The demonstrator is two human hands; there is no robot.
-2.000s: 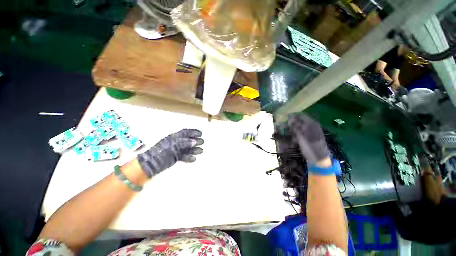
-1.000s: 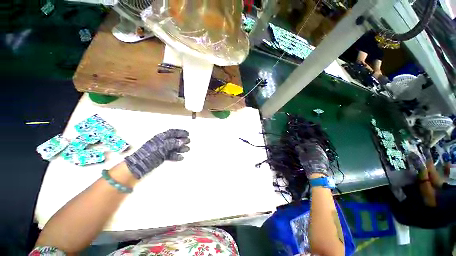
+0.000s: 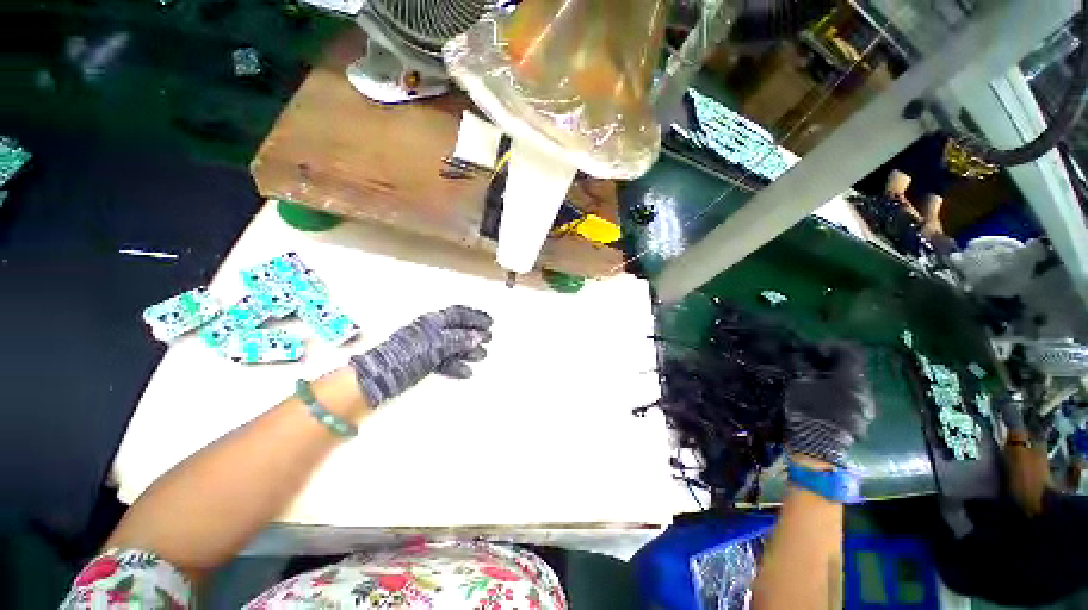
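A tangled heap of black cables [image 3: 722,399] lies right of the white board [image 3: 513,441]. My right hand [image 3: 827,399], in a grey-black glove, is at the right side of the heap; it is blurred and its fingers are partly lost against the dark cables, so I cannot tell if it holds one. My left hand [image 3: 427,354], in the same kind of glove, rests over the middle of the white board with fingers curled, and no object shows in it. Several teal-and-white circuit boards [image 3: 265,346] lie at the board's left. The white nozzle [image 3: 531,215] points down above my left hand.
A brown wooden platform [image 3: 358,149] stands behind the board, with a fan [image 3: 400,83] and a yellow-black object [image 3: 591,228] on it. A slanted grey post [image 3: 776,209] rises at right. Other people's hands and arms show at far right.
My right hand has moved from the middle of the cable heap to its right side. The small yellow-and-dark piece seen earliest on the board is gone. My left hand keeps its place.
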